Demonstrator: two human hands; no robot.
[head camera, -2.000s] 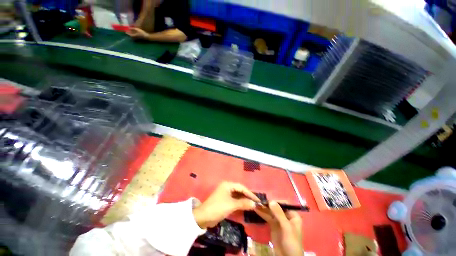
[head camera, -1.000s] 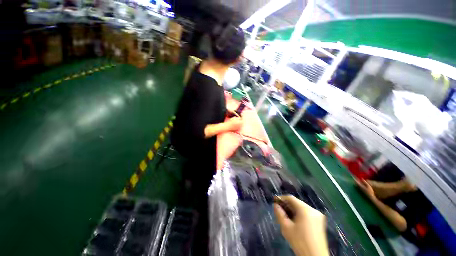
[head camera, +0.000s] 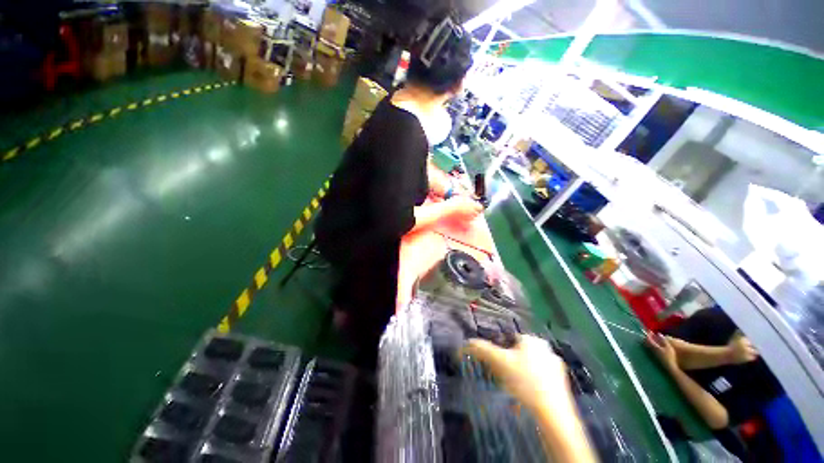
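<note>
A tall stack of clear blister trays (head camera: 407, 389) stands at the bottom centre, with black parts in the pockets of its top tray. My right hand (head camera: 524, 366) reaches over the stack from the lower right, its fingertips down at the pockets. Dark parts lie right by the fingers; blur hides whether they grip one. My left hand is out of the picture.
More clear trays with black parts (head camera: 226, 398) stand lower left. A person in black (head camera: 375, 181) sits beyond the stack at a red mat (head camera: 420, 258). A round black part (head camera: 465, 269) lies behind the stack. Another person's arms (head camera: 691, 362) show across the green conveyor.
The view has swung left from the red mat to the tray stack. My right hand has lowered onto the top tray; my left hand has left the picture.
</note>
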